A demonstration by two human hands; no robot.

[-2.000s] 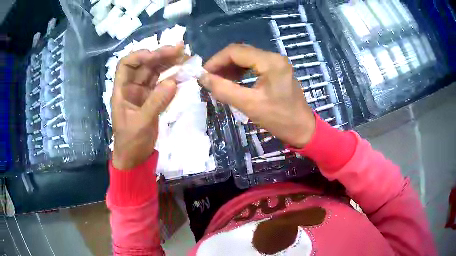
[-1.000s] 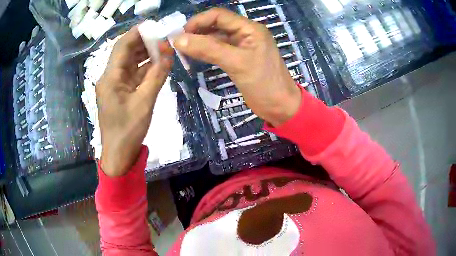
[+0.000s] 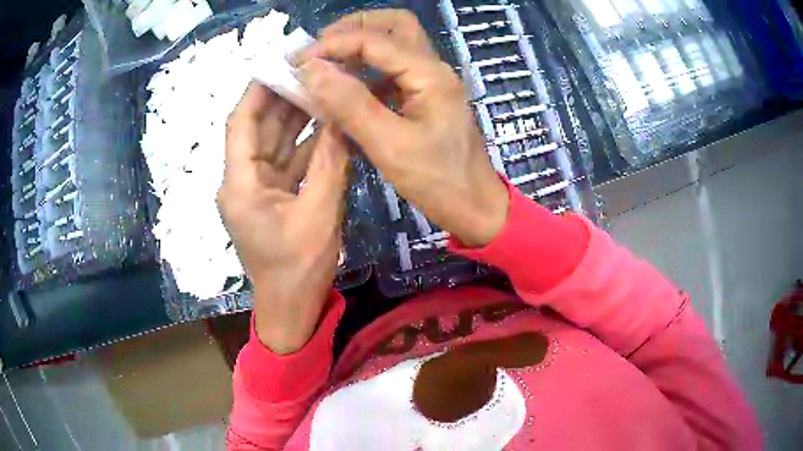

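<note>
A whitish oblong piece (image 3: 283, 77) is held between my two hands over the right side of the pad tray. My left hand (image 3: 286, 189) grips it from below, fingers curled around its lower part. My right hand (image 3: 401, 110) pinches its upper end between thumb and fingers. Fingers hide much of the piece, so whether it is a sleeve or a filled unit cannot be told. White pads (image 3: 198, 167) are heaped in the tray beside my left hand. Rods (image 3: 528, 150) lie in ladder-like rows in the core tray, partly behind my right hand.
A filled-unit tray (image 3: 647, 70) lies at right. A far-left tray (image 3: 53, 150) holds small stemmed parts. White blocks (image 3: 167, 16) lie in clear film at the back. A cardboard box (image 3: 167, 388) and a red stool (image 3: 786, 335) are on the floor.
My hands have come closer together around the white piece. The small loose white pad seen over the core tray a second ago no longer shows. The view has shifted slightly.
</note>
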